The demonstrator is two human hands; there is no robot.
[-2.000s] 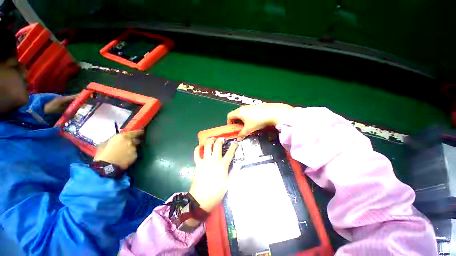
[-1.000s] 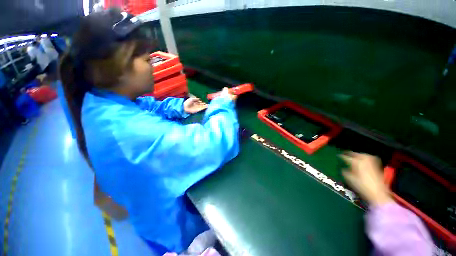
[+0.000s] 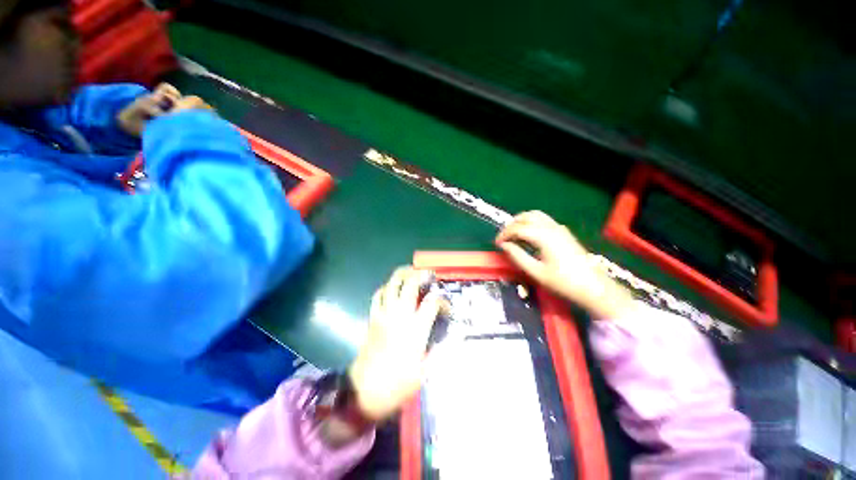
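Note:
An open-backed tablet unit (image 3: 488, 309) with a large silver-white plate (image 3: 488, 403) lies in a red frame (image 3: 577, 398) on the bench in front of me; its lower end is cut off by the picture's edge. My left hand (image 3: 399, 333) rests on the tablet's upper left corner, fingertips at the circuit board; what lies under them is hidden. My right hand (image 3: 554, 258) is at the frame's top right corner, fingers curled and blurred; whether it grips anything cannot be told. A dark red band (image 3: 352, 403) is on my left wrist.
A coworker in a blue smock (image 3: 160, 253) sits at left, partly covering another red frame (image 3: 305, 183). Another framed tablet (image 3: 695, 239) lies on the green belt at right. Red frames (image 3: 122, 42) are stacked at upper left. Grey-white stacked parts (image 3: 826, 408) stand at lower right.
The view has swung back from the coworker and belt to the bench. My right hand has left the belt area and is at the red frame; my left hand is back on the tablet.

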